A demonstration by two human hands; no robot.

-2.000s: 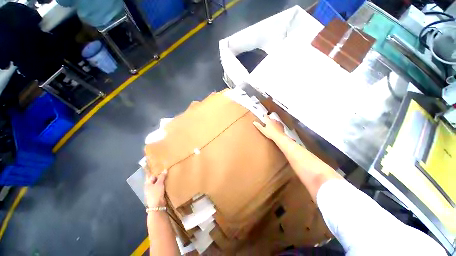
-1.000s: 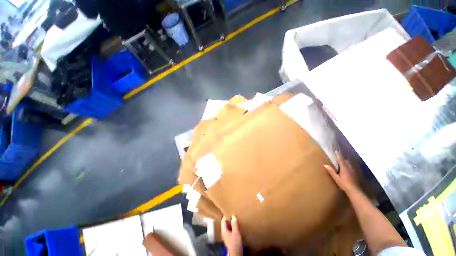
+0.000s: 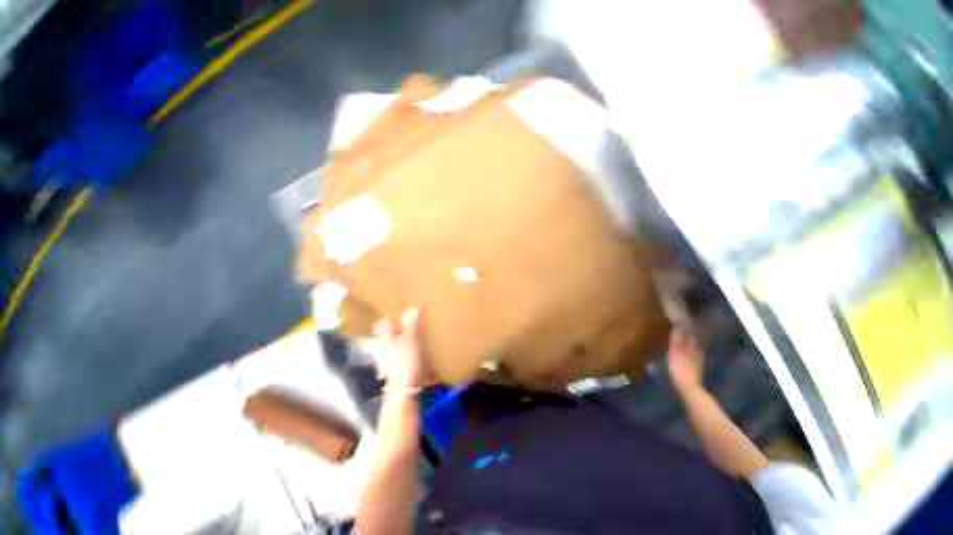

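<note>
A stack of large brown garment panels [image 3: 502,219] lies in front of me, with pale pieces at its corners and a small white sticker near its middle. The view is blurred. My left hand [image 3: 402,345] is at the near left edge of the stack, fingers on the top panel. My right hand [image 3: 684,355] is at the right edge of the stack; whether its fingers grip a panel is too blurred to tell.
The white table edge [image 3: 669,199] runs along the right, with a yellow template [image 3: 904,313] on it and a reddish-brown bundle [image 3: 815,23] at the back. At lower left are white sheets with a reddish-brown piece [image 3: 301,422] and a blue bin [image 3: 78,486].
The view has swung, and the stack now sits higher and further left than a second ago. My right hand has come down the stack's right side. My dark clothing now shows below the stack.
</note>
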